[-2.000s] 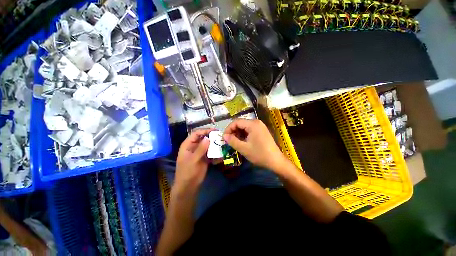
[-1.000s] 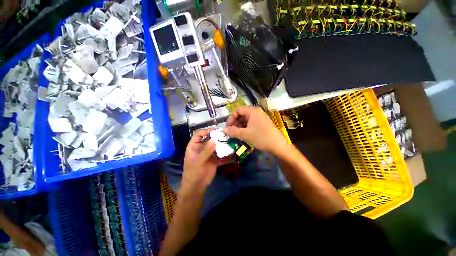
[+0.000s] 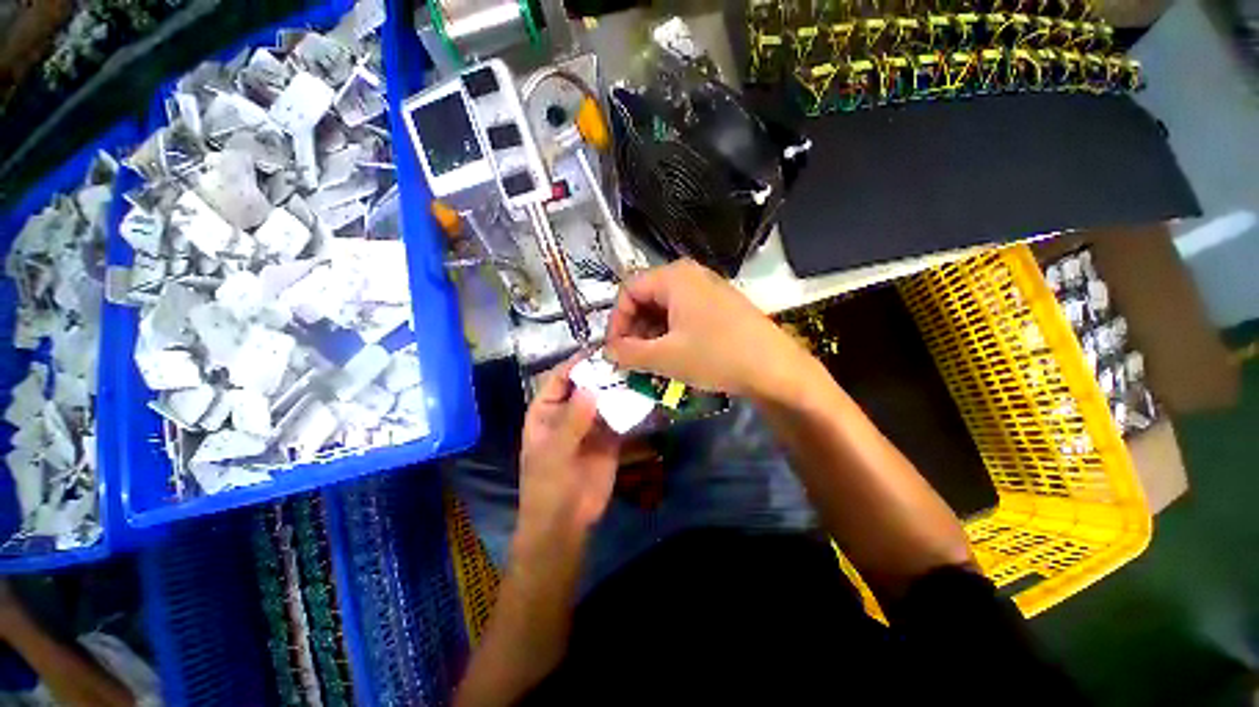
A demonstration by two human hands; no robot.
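My left hand [image 3: 563, 439] holds a white plastic housing [image 3: 617, 401] by its left side, just below the tip of the soldering iron [image 3: 562, 276]. A green circuit board [image 3: 672, 394] with a yellow component is at the right side of the housing, partly under my right hand. My right hand [image 3: 686, 332] is at the top edge of the housing with its fingertips pinched together near the iron tip. What those fingertips pinch is too small to tell. The soldering machine [image 3: 476, 131] with a dark display stands behind.
Blue trays [image 3: 449, 325] heaped with white housings are at the left. A black fan [image 3: 704, 159] stands behind my right hand. A black mat [image 3: 980, 180] with rows of boards lies at the right. A yellow crate [image 3: 1029, 401] is below it. A person's arm [image 3: 49, 649] shows at lower left.
The housing and board have turned and shifted slightly right. My right hand has moved up and left over the housing's top edge, closer to the iron. More of the solder reel shows at the top.
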